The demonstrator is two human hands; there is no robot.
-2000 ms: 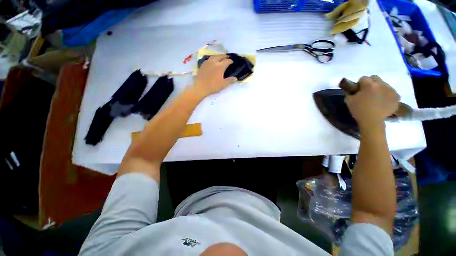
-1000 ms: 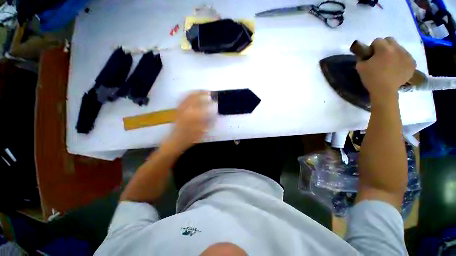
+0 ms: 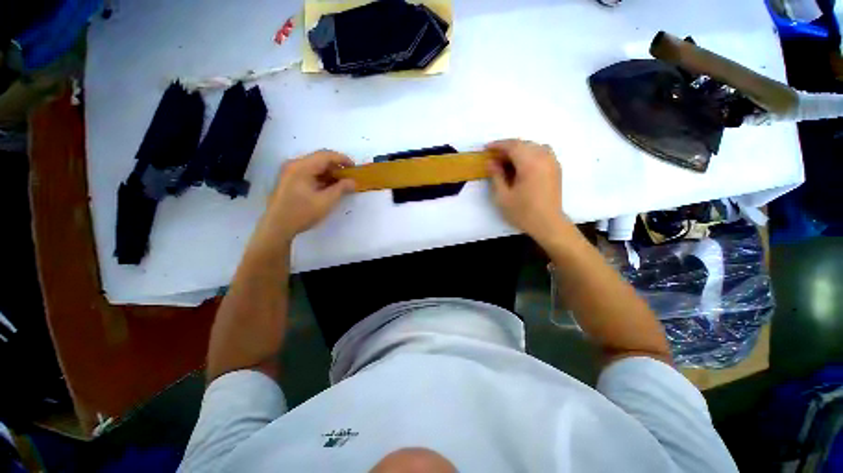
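Observation:
My left hand point(image 3: 310, 192) and my right hand point(image 3: 527, 185) hold the two ends of the yellow-brown pressing template point(image 3: 416, 173). The template lies level over a small dark cut piece point(image 3: 428, 193), whose edges show above and below it. I cannot tell whether the template touches the cloth. The steam iron point(image 3: 661, 111) stands on the table at the right with no hand on its brown handle.
A neat dark pile point(image 3: 384, 39) lies on yellow card point(image 3: 444, 63) at the far middle. Loose dark stacks point(image 3: 222, 139) lie at the left, by a pale strand. A brown board point(image 3: 139, 346) is at the left. Plastic-bagged goods point(image 3: 707, 296) are below the table at the right.
My right hand has let go of the iron and taken the template's right end. My left hand has taken its left end. The template has moved right, over the dark piece.

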